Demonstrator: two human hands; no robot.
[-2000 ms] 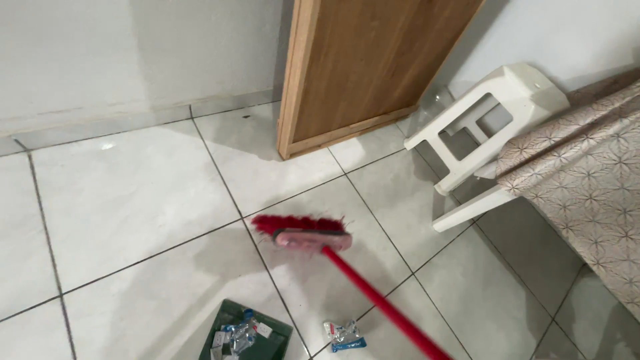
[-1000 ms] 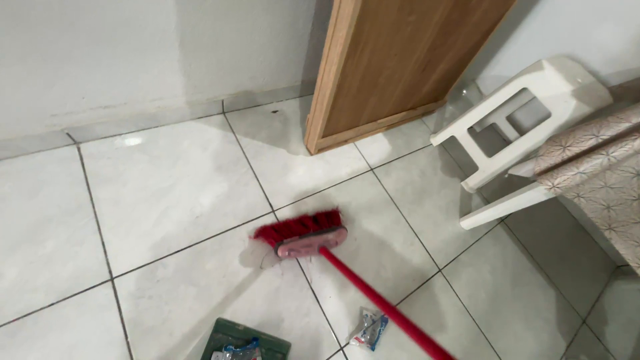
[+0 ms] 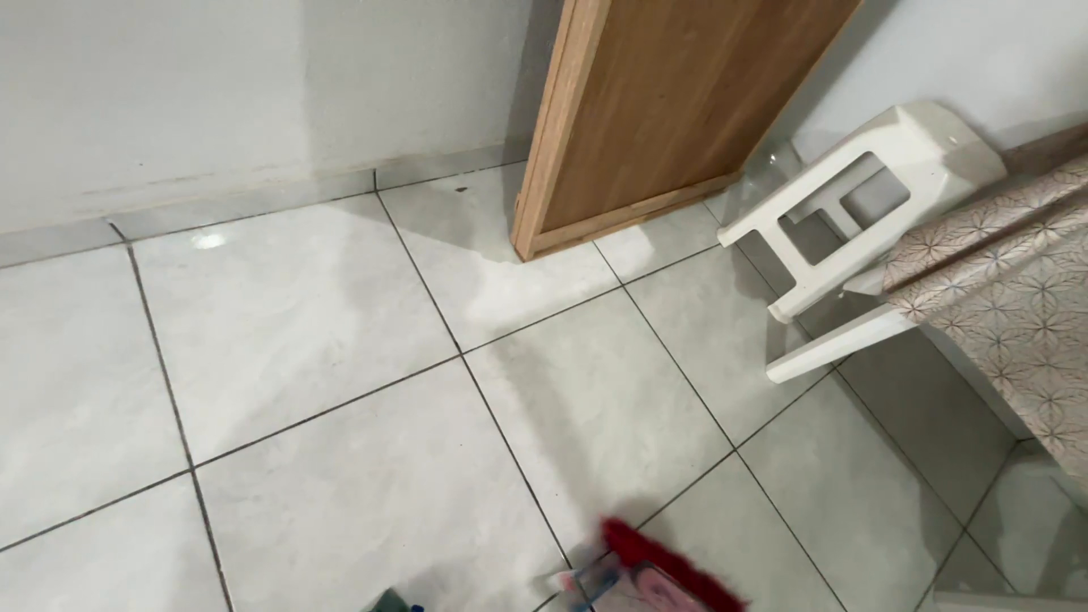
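Neither of my hands shows in the head view. The broom head (image 3: 671, 571), with red bristles and a pink block, is at the bottom edge, right of centre, slightly blurred; its handle is out of the frame. Against the left end of the bristles lies a piece of clear and blue plastic litter (image 3: 595, 586) on the tiles. To the left, one corner of the green dustpan (image 3: 390, 602) shows at the bottom edge, with a bit of blue beside it. The rest of the dustpan is cut off.
A wooden panel (image 3: 663, 119) stands near the wall. Right of it is a white plastic stool (image 3: 922, 161) on the tiled floor (image 3: 323, 323). A patterned cloth (image 3: 1011, 314) hangs at the right, beside a white leg (image 3: 841, 344).
The broom head has moved from the middle of the floor toward the bottom edge and now meets the plastic litter, which lay apart from it before. Less of the dustpan shows.
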